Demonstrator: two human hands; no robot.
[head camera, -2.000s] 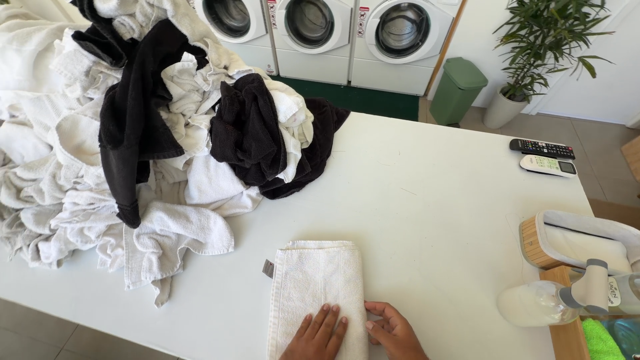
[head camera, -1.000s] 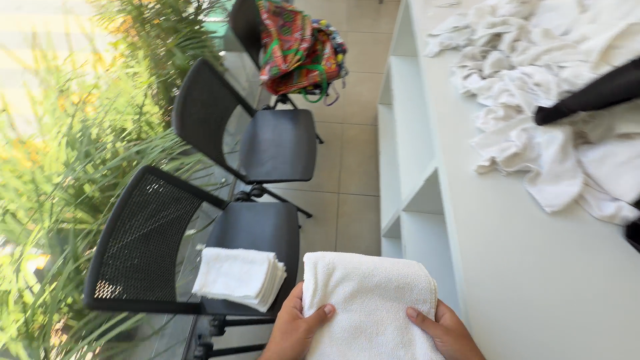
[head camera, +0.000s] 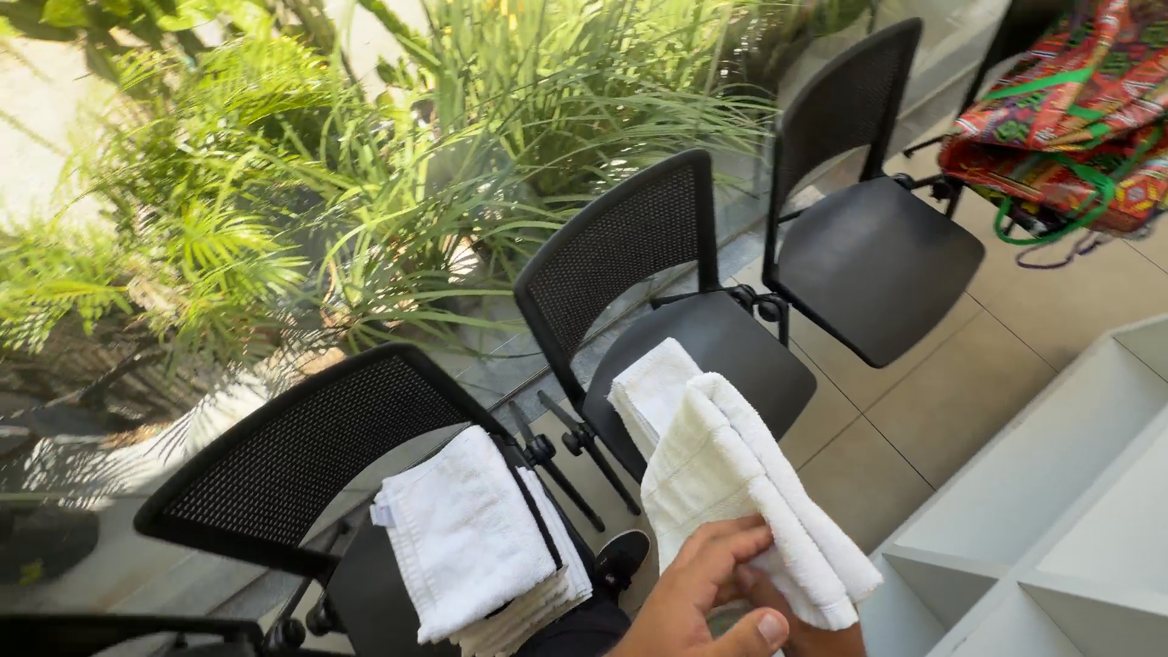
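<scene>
A folded white towel (head camera: 730, 484) hangs at an angle in front of the chairs, draped over my right hand (head camera: 808, 630), whose fingers are mostly hidden beneath it. My left hand (head camera: 703, 593) is beside the towel's lower end, thumb and fingers apart, fingertips against or very near the cloth. Just behind the held towel, a smaller folded white stack (head camera: 652, 383) lies on the seat of the middle black chair (head camera: 721, 347). A taller stack of folded white towels (head camera: 474, 538), with a dark edge showing among them, rests on the nearer black chair (head camera: 365, 584).
Another black mesh-backed chair (head camera: 867, 265) stands farther along the row, with a colourful patterned bag (head camera: 1068, 137) beyond it. White shelving (head camera: 1013, 547) is at lower right. Green plants (head camera: 411, 182) grow along the left. A dark shoe (head camera: 623, 557) shows on the tiled floor.
The view has swung from the table to the chairs. The towel, earlier flat on the table and then held between both hands, now drapes over my right hand; my left fingers have spread.
</scene>
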